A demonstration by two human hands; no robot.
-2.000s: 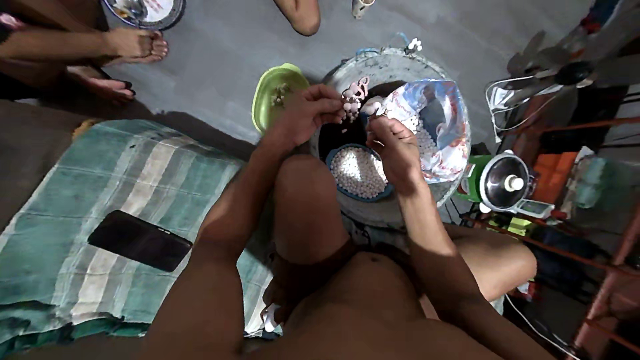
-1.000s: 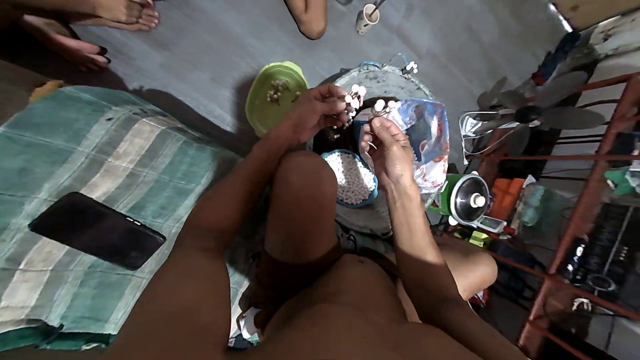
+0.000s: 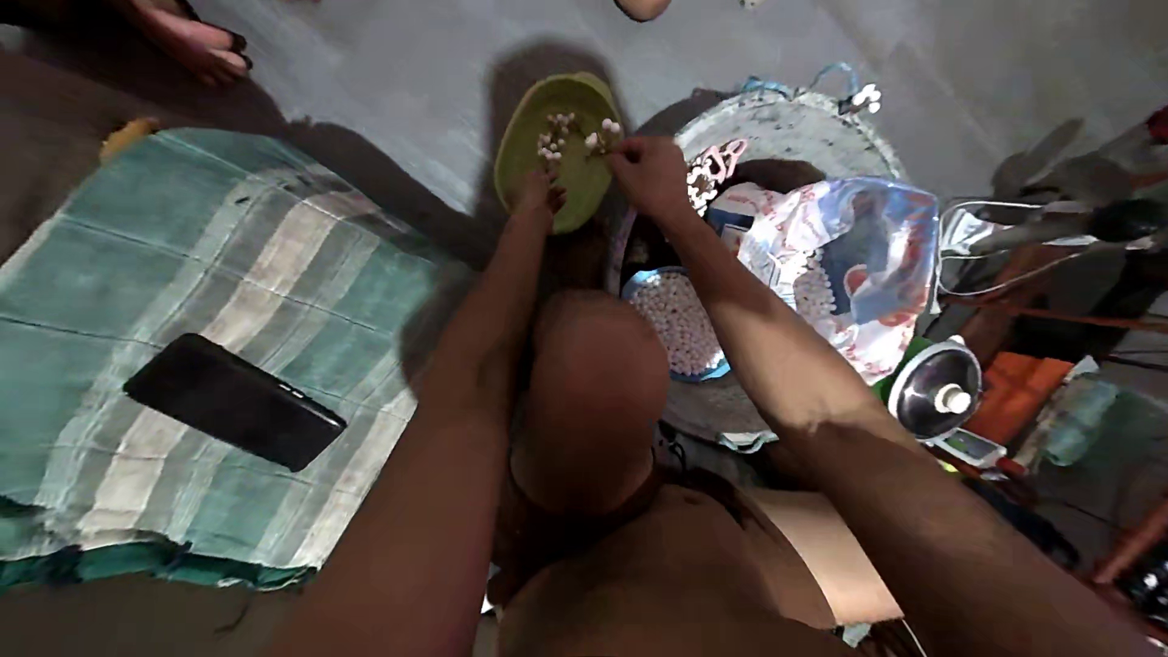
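Note:
My left hand (image 3: 540, 193) reaches into a green plastic basin (image 3: 577, 205), its fingertips just below a cluster of small white buds or beads (image 3: 555, 137); whether it grips them I cannot tell. Between the thumb and fingertips of my right hand (image 3: 650, 173) is a small sprig of white beads (image 3: 602, 137), held over the basin's right side. A blue-rimmed bowl of small whitish beads (image 3: 675, 319) sits below my right forearm on a round grey tub or stand. Beside it lies an open printed plastic bag (image 3: 876, 265) with more beads. A pink-and-white beaded piece (image 3: 712, 172) rests near my right wrist.
A black phone (image 3: 234, 400) lies on a green striped cloth (image 3: 338, 246) at the left. Another person's foot (image 3: 203, 46) shows at the upper left. Right of the round grey tub (image 3: 776, 128) are a lidded green pot (image 3: 935, 388), cables and a fan.
Both hands have moved left from over the round tub to the green basin. The right hand now holds a sprig there. The view has shifted.

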